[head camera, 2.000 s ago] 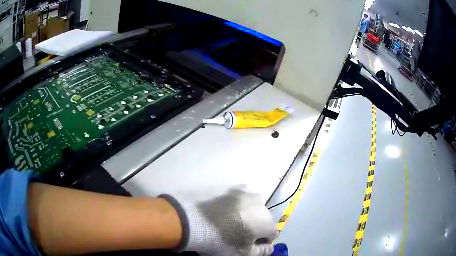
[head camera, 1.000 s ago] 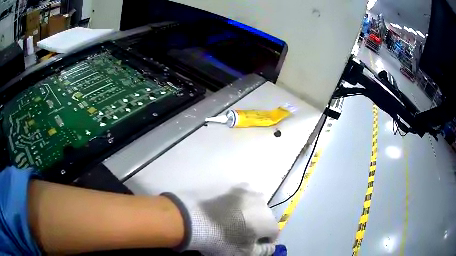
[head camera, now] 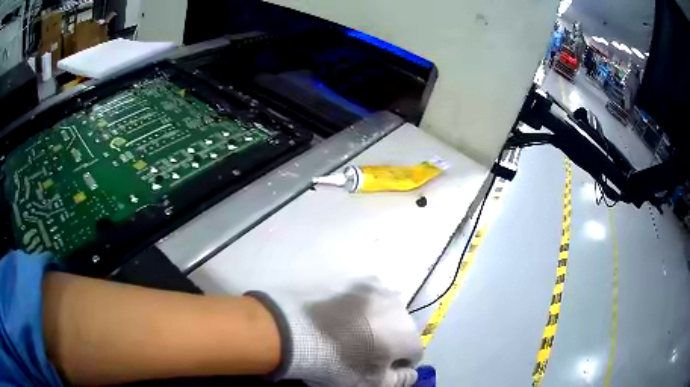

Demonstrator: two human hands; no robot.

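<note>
A large green circuit board point(head camera: 106, 166) lies in a black carrier point(head camera: 227, 178), with rows of small white spots on it. A yellow tube point(head camera: 393, 178) with a white nozzle lies on the white machine cover point(head camera: 318, 242), nozzle toward the board. My left hand point(head camera: 348, 332), in a white knit glove with a grey cuff, is over the cover's near right edge, fingers curled. A small blue thing point(head camera: 426, 376) shows at its fingers; whether the hand grips it is unclear. My right hand is not in view.
A silver rail point(head camera: 280, 189) runs between carrier and cover. A dark machine opening point(head camera: 303, 72) with blue light is behind. A black jointed arm point(head camera: 575, 140) and cable stand at right. Yellow-black tape point(head camera: 561, 264) marks the floor. A white slab point(head camera: 117, 57) is at upper left.
The view has shifted very slightly. The tube, board and my left hand keep their places relative to each other.
</note>
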